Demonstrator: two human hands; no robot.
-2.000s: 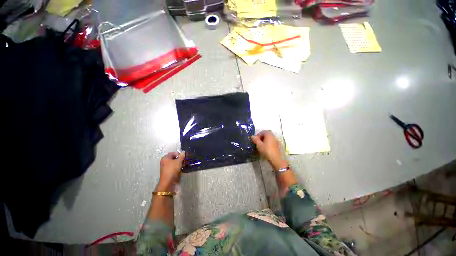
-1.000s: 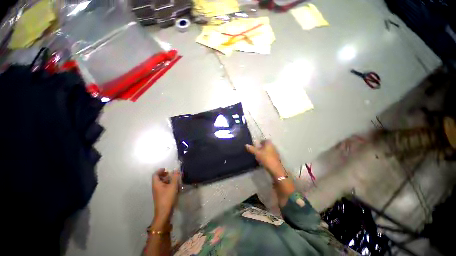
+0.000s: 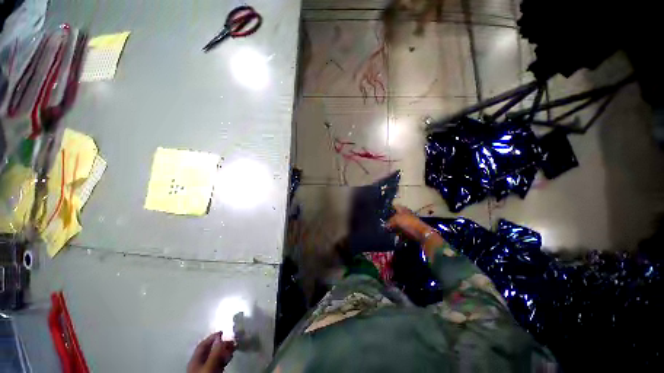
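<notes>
The packed trousers (image 3: 373, 215), a dark flat square, hang tilted over the floor just right of the table edge. My right hand (image 3: 411, 221) grips them by their right edge. My left hand (image 3: 211, 354) is low over the table, cut off by the bottom edge of the picture, with its fingers curled. Whether it holds anything small is unclear.
Shiny finished packs (image 3: 484, 160) lie on the tiled floor at right, beside dark metal legs (image 3: 502, 105). Scissors (image 3: 234, 28), a yellow paper slip (image 3: 182, 182), more slips (image 3: 71, 189) and red-edged bags (image 3: 65, 335) lie on the table (image 3: 145, 291).
The view has swung right to the floor. The packed trousers have left the tabletop and are now in my right hand beyond the table edge. My left hand is away from them.
</notes>
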